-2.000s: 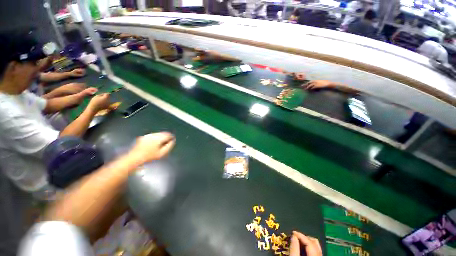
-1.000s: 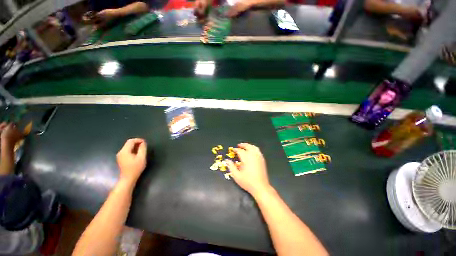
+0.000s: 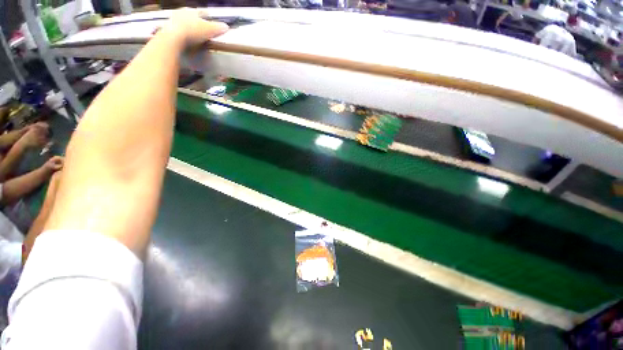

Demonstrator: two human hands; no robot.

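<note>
My left hand point(image 3: 193, 29) is raised at the top left, at the edge of the long white overhead shelf point(image 3: 300, 67). Its fingers reach over the shelf top near a dark flat item; what they hold cannot be made out. My right hand is out of the picture. A clear zip bag of flex circuits point(image 3: 315, 263) lies on the dark bench beside the belt rail. Loose orange-yellow flex circuits point(image 3: 365, 338) show at the bottom edge, cut off. Green fitted boards point(image 3: 486, 319) with orange hooks lie at the lower right.
The green conveyor belt point(image 3: 300, 168) with its pale rail point(image 3: 403, 260) crosses the view. Boards point(image 3: 391, 131) and a lit phone point(image 3: 476, 142) lie across the belt. Other workers' arms point(image 3: 24, 184) are at left. A phone point(image 3: 601, 332) is at the lower right corner.
My left hand has risen from the bench to the overhead shelf. My right hand, last seen at the loose flex circuits, has left the picture. The view has tilted up and turned.
</note>
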